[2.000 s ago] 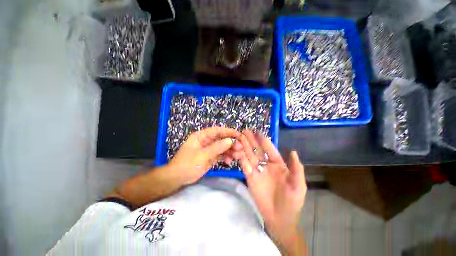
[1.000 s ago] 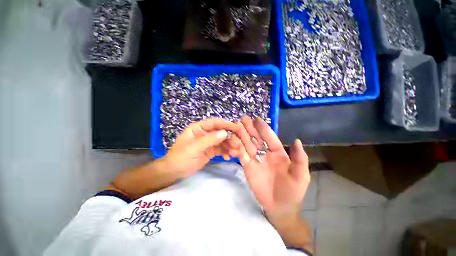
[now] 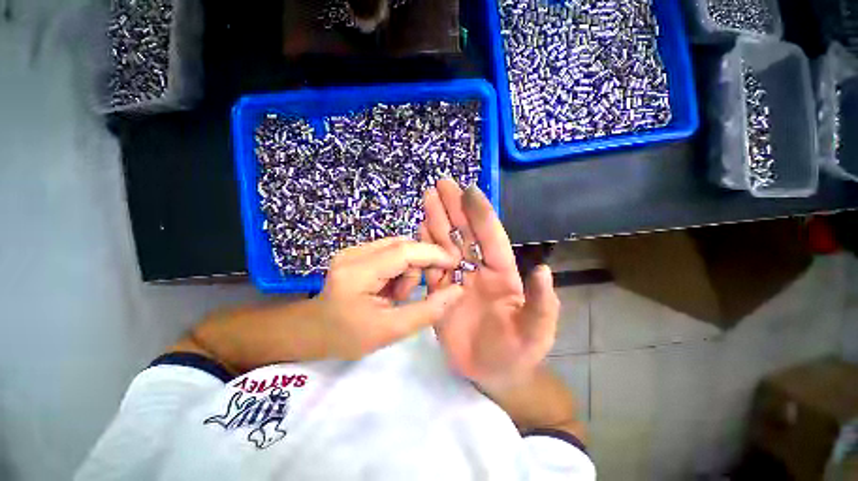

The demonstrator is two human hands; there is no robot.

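Note:
My right hand (image 3: 494,291) is palm up with its fingers extended, and several small shiny metal sleeves (image 3: 468,267) lie on its fingers. My left hand (image 3: 381,291) reaches across from the left, its thumb and index fingertips at these sleeves. Whether it pinches one cannot be told. Both hands are over the front right part of a blue tray (image 3: 243,188) full of similar sleeves. A second blue tray (image 3: 691,85) with brighter sleeves is behind and to the right.
A clear parts box (image 3: 193,66) of sleeves is at the back left. More clear boxes (image 3: 800,141) are at the right. A dark brown block (image 3: 310,28) is behind the near tray. The black bench (image 3: 183,225) has its front edge by my hands. Cardboard boxes (image 3: 800,413) are on the tiled floor.
The view has shifted, so the trays appear lower-left and higher. My left fingertips have moved onto the sleeves on my right fingers, and the right hand is raised over the tray's right edge.

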